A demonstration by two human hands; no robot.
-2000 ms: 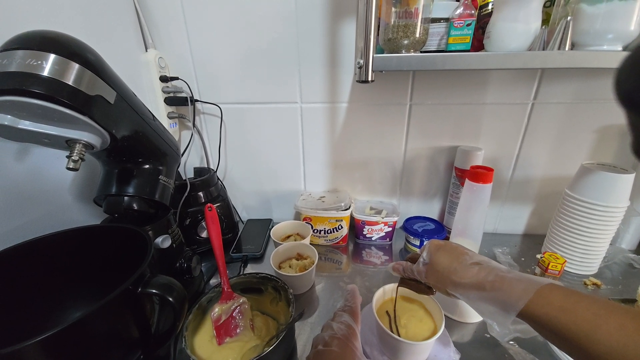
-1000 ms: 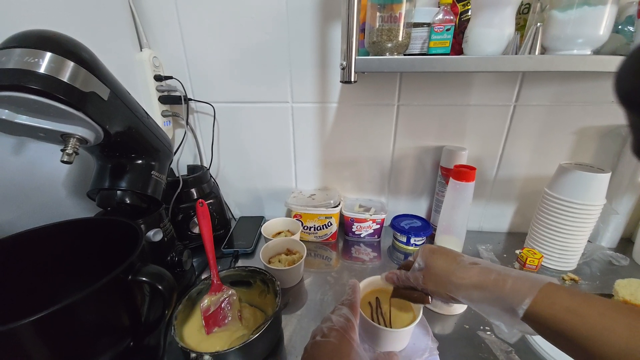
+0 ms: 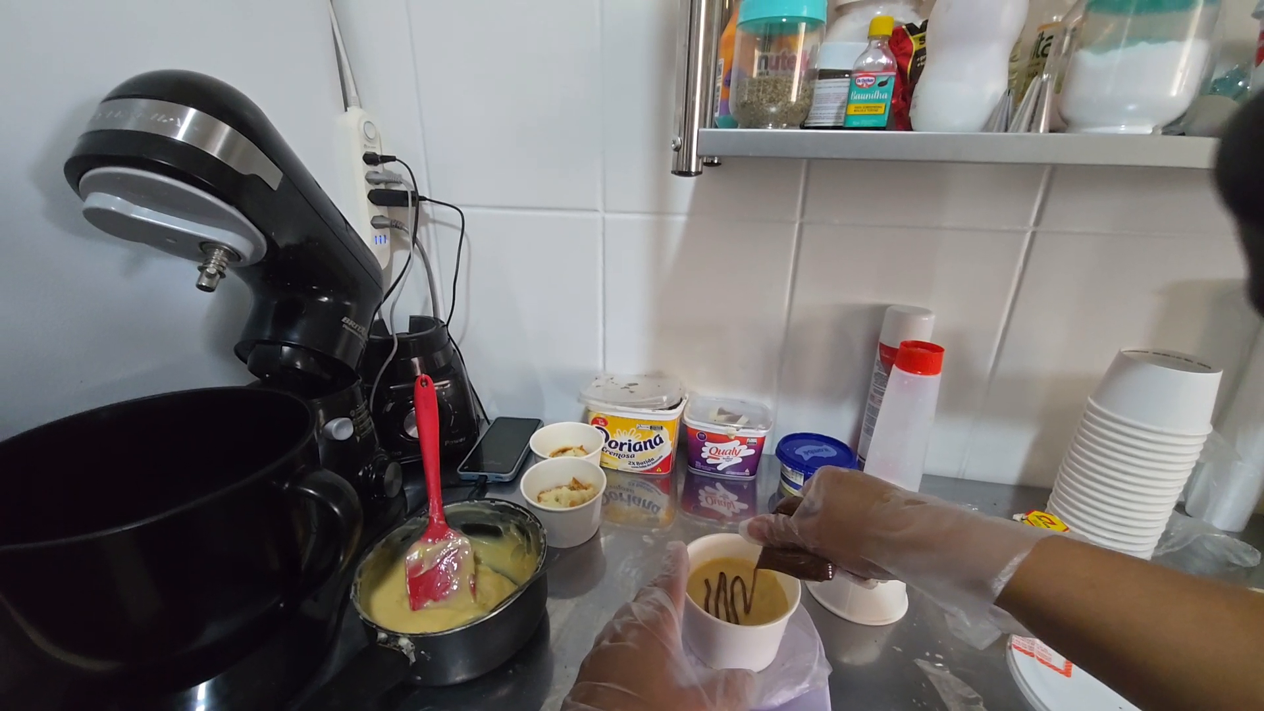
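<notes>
A white paper cup (image 3: 741, 637) filled with pale yellow cream stands near the front edge, with dark brown zigzag lines on the cream. My left hand (image 3: 647, 642), in a clear plastic glove, rests around the cup's left side. My right hand (image 3: 849, 528), gloved too, pinches a small bag of dark brown sauce (image 3: 795, 563) above the cup's right rim, and a thin strand runs down onto the cream. Left of them, a dark pot (image 3: 464, 642) of yellow cream holds a red silicone spatula (image 3: 434, 563). Two white cups (image 3: 563, 513) with crumbly pieces stand behind the pot.
A black stand mixer (image 3: 247, 188) and its large bowl (image 3: 148, 533) fill the left. Along the wall are a phone (image 3: 502, 447), margarine tubs (image 3: 632, 434), a blue-lidded tub (image 3: 815, 454) and a red-capped bottle (image 3: 913, 415). Stacked white cups (image 3: 1131, 454) stand right, below a metal shelf (image 3: 948, 146).
Brown lines on the cream have grown from a single strand to a zigzag. My left hand has come up against the cup. My right hand still holds the sauce bag over it.
</notes>
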